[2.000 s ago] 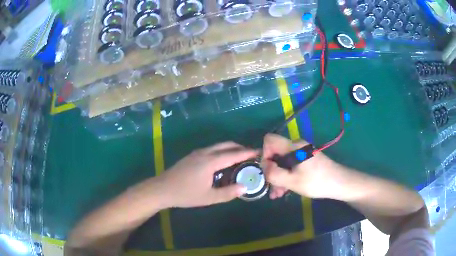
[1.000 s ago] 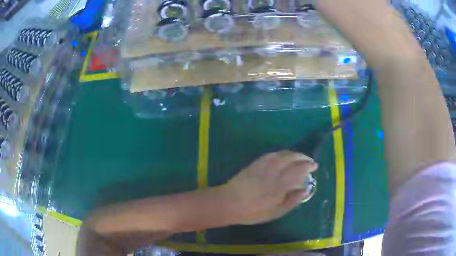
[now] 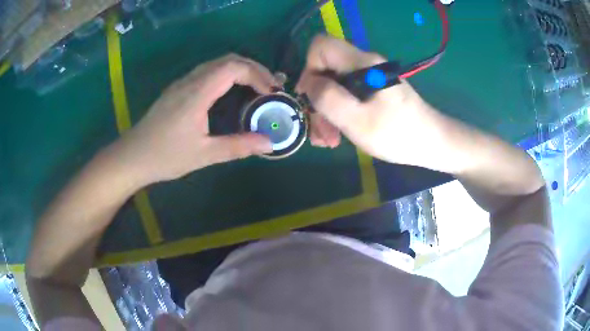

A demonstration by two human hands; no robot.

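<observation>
A round part with a pale centre, white ring and black rim sits in the brass-coloured ring of the test fixture on the green mat. My left hand holds the fixture's left side, thumb on the lower edge of the part and fingers at the upper rim. My right hand grips the black test probe with the blue dot. Its front end is at the right rim of the fixture, and my fingers partly hide the tip. A red and black lead runs from the probe's rear.
Clear blister trays with brown cardboard lie at the upper left. Stacked trays of round parts stand at the upper right. Yellow tape runs along the mat's near edge. More clear trays lie below the bench edge.
The view has tilted down toward my lap. My right arm, stretched forward one second ago, is back at the fixture with the probe in hand. My left hand now frames the fixture, exposing the part.
</observation>
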